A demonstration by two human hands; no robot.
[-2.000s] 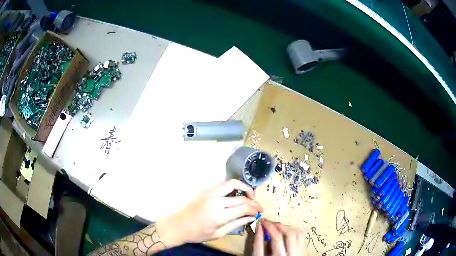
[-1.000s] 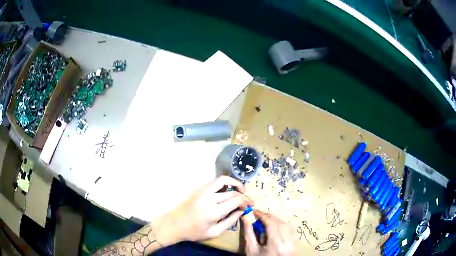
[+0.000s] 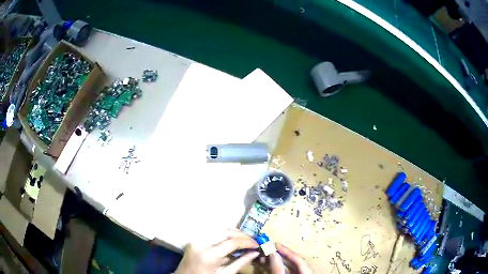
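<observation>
A grey device housing (image 3: 275, 188) with a round head lies near the paper's right edge. A green circuit board (image 3: 258, 215) shows in its open handle. My left hand (image 3: 222, 252) is at the handle's lower end, its fingertips at a blue battery cell (image 3: 262, 238) with a pale patch. My right hand (image 3: 289, 261) grips this cell from the right; the frame's bottom edge cuts off both hands. The cell's lower part is hidden by the fingers. A separate grey handle cover (image 3: 238, 153) lies on the white paper (image 3: 198, 115) above the head.
Blue cells (image 3: 414, 219) lie in a row at right on the tan board (image 3: 369, 176), with small metal parts (image 3: 323, 197) left of them. A cardboard box (image 3: 80, 115) of green boards and a loose pile (image 3: 115, 101) are at left. A grey unit (image 3: 329, 78) lies on the green belt (image 3: 225, 37).
My left hand has moved down from beside the round head to the handle's lower end, uncovering the circuit board. The blue cell remains at my fingers. The whole view has shifted slightly.
</observation>
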